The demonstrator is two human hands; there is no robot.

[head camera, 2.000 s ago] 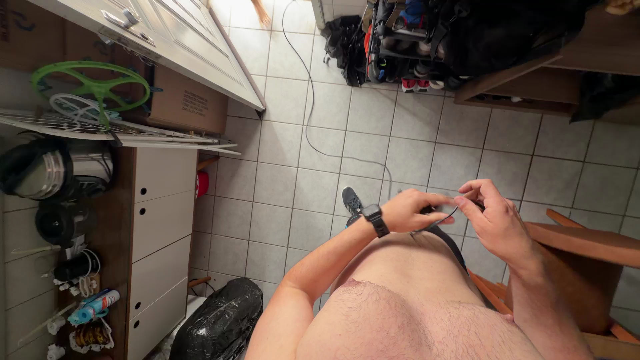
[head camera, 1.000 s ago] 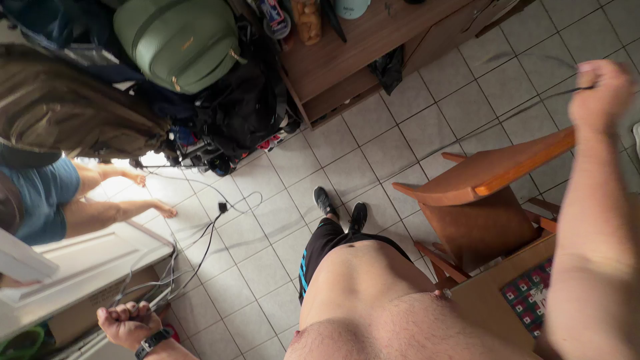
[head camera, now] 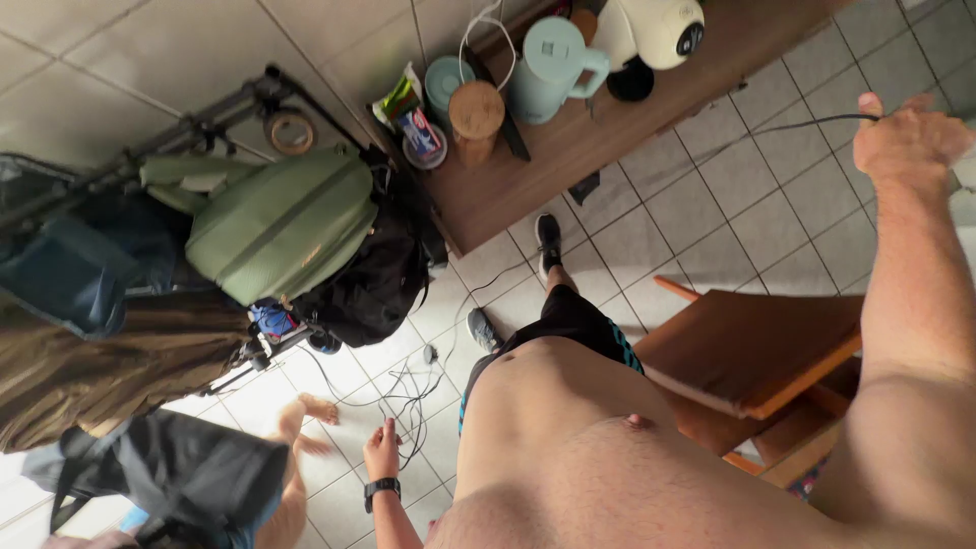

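Note:
My left hand [head camera: 383, 451], with a black watch on its wrist, is closed on a thin black cable at the lower middle. Beside it hang tangled loops of black cable [head camera: 415, 396] over the floor, with a small dark round piece [head camera: 430, 354] at their top. My right hand [head camera: 907, 141] is stretched out at the upper right and grips a dark cable [head camera: 812, 122], which runs down leftward from it. That hand is partly blurred. Whether both hands hold one and the same cable, I cannot tell.
Another person's bare legs [head camera: 293, 457] and a dark bag [head camera: 168, 465] are at the lower left. A rack holds a green backpack [head camera: 290, 225]. A wooden counter [head camera: 488, 198] bears a light-blue kettle [head camera: 553, 69] and jars. A wooden chair [head camera: 762, 343] stands near my right arm.
Two seconds ago my hands were close together on a cable; they are now far apart. The other person, by the door a second ago, now shows with a dark bag. The view has turned widely.

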